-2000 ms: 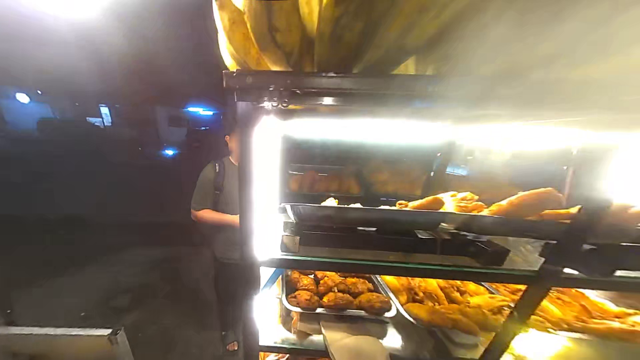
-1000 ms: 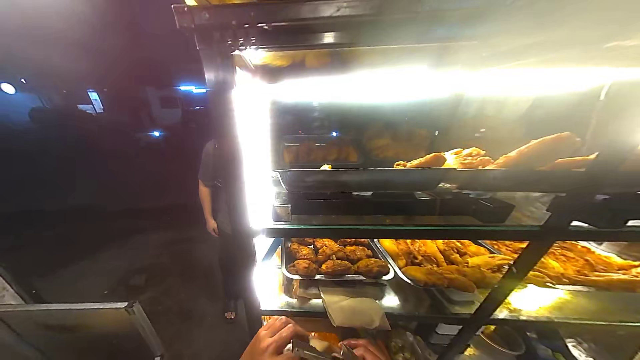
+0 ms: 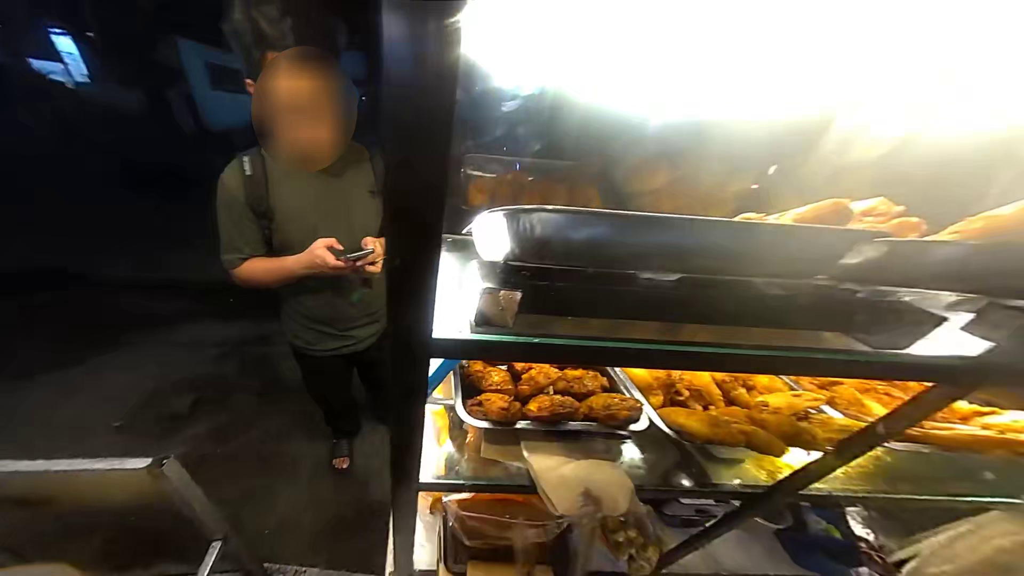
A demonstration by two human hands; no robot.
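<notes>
Neither of my hands can be made out. A metal tray of browned, glazed fried pieces [image 3: 552,394] lies on the glass shelf of a lit food case, left of trays of golden fried food [image 3: 720,408]. A pale sheet, perhaps paper [image 3: 580,476], hangs over the shelf's front edge. Below it are a container with reddish-brown contents [image 3: 500,520] and a clear plastic bag [image 3: 628,532], partly blurred. On the upper level, a dark tray [image 3: 640,236] carries more fried pieces [image 3: 848,214].
A dark upright post [image 3: 416,280] bounds the case on the left, and a diagonal bar [image 3: 816,472] crosses its front. Beyond the post stands a person [image 3: 320,248] with a backpack strap, holding a phone [image 3: 356,255]. A metal-edged panel [image 3: 80,464] is at the lower left.
My hands, seen at the bottom below the hanging sheet one second ago, are out of sight. The person beyond the post now holds a phone in both hands. The view has shifted.
</notes>
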